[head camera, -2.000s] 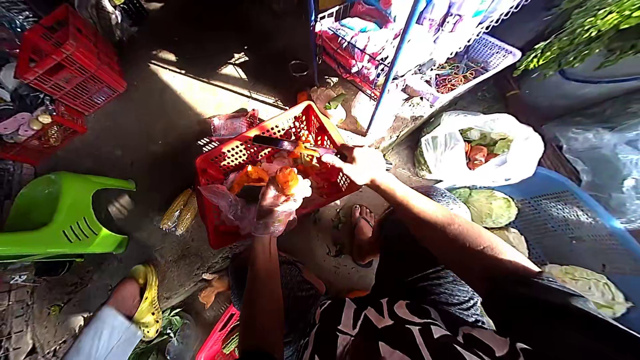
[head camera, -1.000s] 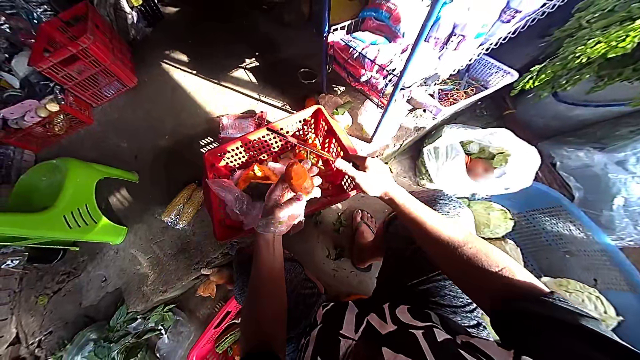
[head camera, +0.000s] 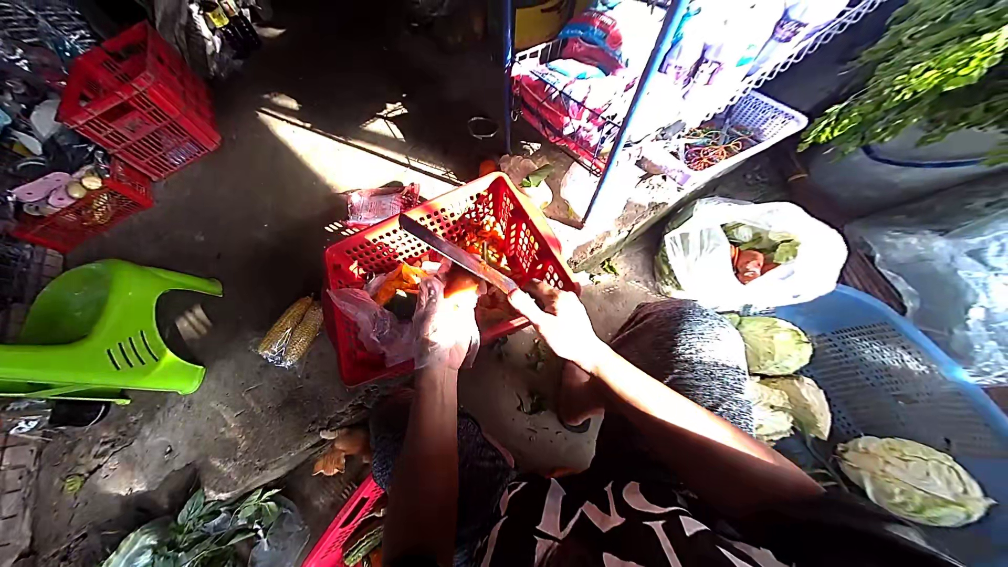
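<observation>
My left hand (head camera: 445, 323) is closed on an orange vegetable piece (head camera: 461, 285) over a red perforated plastic basket (head camera: 354, 260); its exact kind is unclear in the glare. My right hand (head camera: 561, 321) grips the handle of a long knife (head camera: 457, 253), whose blade slants up and left across the basket, close to the orange piece. A clear plastic bag (head camera: 374, 323) hangs around my left hand and over the basket's left side. More orange pieces lie inside the basket.
Two corn cobs in plastic (head camera: 291, 331) and a green plastic chair (head camera: 118, 327) are at left, beyond them red crates (head camera: 138, 102). On the right are a white bag of vegetables (head camera: 752, 252) and a blue basket (head camera: 890, 354) with cabbages (head camera: 913, 480). A blue-framed rack (head camera: 634, 102) stands ahead.
The knife has come down from above the basket's inside to lie against or close to the orange piece. A person's foot in a yellow clog, seen at lower left two seconds ago, is gone from view.
</observation>
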